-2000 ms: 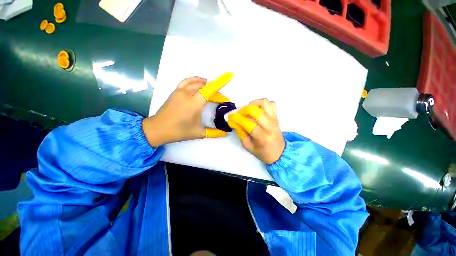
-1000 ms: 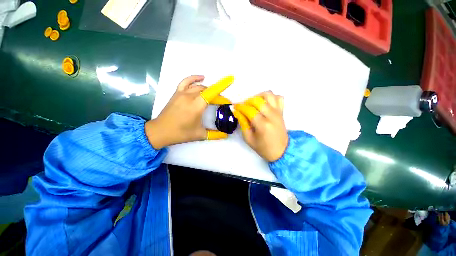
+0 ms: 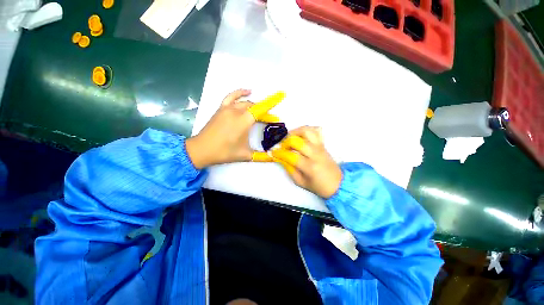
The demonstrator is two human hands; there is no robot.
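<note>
A small glossy black watch housing (image 3: 274,135) is held over the white work mat (image 3: 334,83). My left hand (image 3: 229,132) grips it from the left, with yellow finger cots on the thumb and fingers. A pale translucent part shows between my left palm and the housing. My right hand (image 3: 310,159), also in yellow finger cots, pinches a small white wipe at the housing's lower right edge. The fingertips partly hide the wipe.
A red tray (image 3: 439,56) with black housings lies at the upper right, another red tray (image 3: 525,89) at the far right. A translucent bottle (image 3: 462,119) lies at right by a crumpled wipe (image 3: 462,149). Loose yellow finger cots (image 3: 95,25) and a cream card (image 3: 167,16) lie at upper left.
The wiping fingertips of my right hand have moved from the housing's upper right side to its lower right edge. The housing looks turned. The whole view has shifted slightly.
</note>
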